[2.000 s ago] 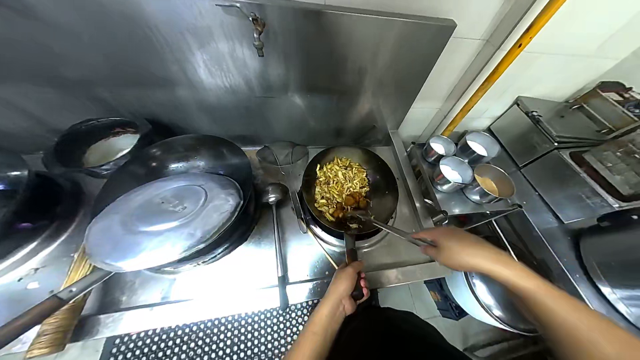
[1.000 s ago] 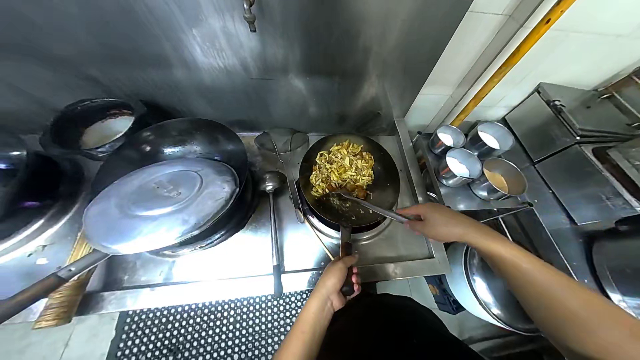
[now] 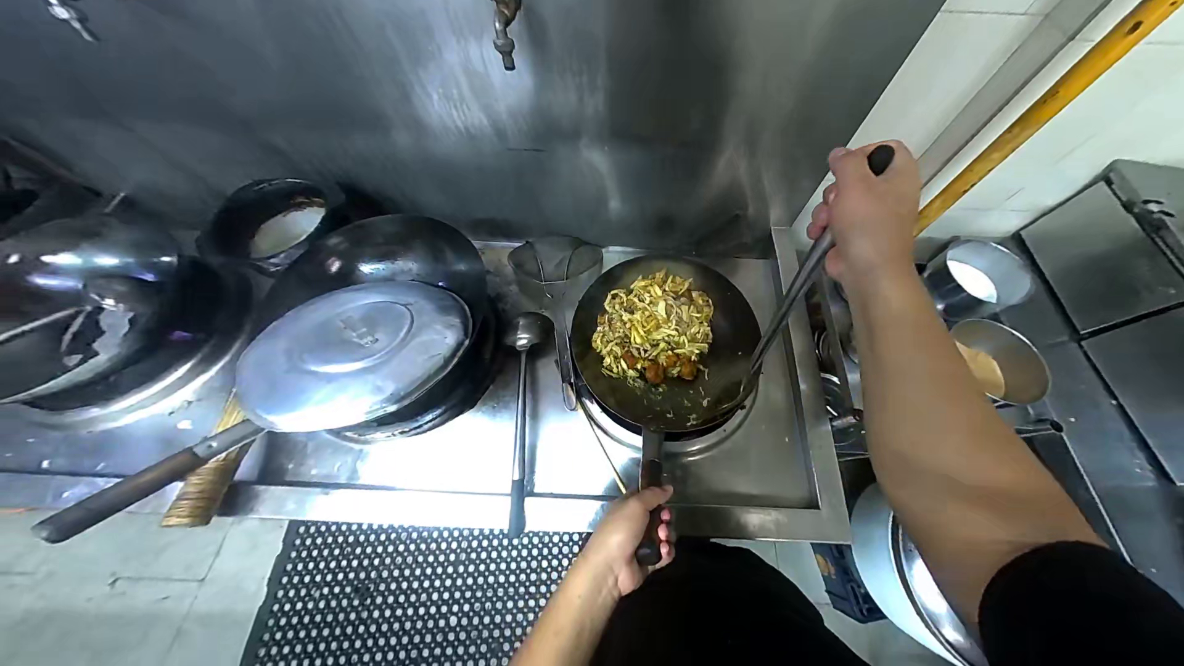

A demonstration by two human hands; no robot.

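A black wok (image 3: 671, 412) sits on a burner ring, with sliced yellowish food (image 3: 657, 328) and a few browned pieces heaped in its middle. My left hand (image 3: 634, 541) grips the wok's dark handle at the stove's front edge. Over the wok's right side, my right hand (image 3: 865, 208) is raised and closed round the black-tipped handle of a long metal cooking utensil (image 3: 791, 301). The utensil slants down to the wok's right inner wall; its working end is hard to make out there. Left of the wok lie a ladle (image 3: 523, 398) and a wire strainer (image 3: 555, 264).
A larger wok (image 3: 398, 245) with an oval metal lid (image 3: 356, 356) stands left, its long handle over the front edge. Beyond it are a bamboo brush (image 3: 208, 481) and a dark pot (image 3: 273, 227). Metal containers (image 3: 1004, 361) of seasonings stand right. A tap (image 3: 504, 42) hangs above.
My right hand has risen up and away from the stove's front, tilting the utensil steeply. The utensil's lower end has left the food for the wok's right side. My left hand still holds the handle.
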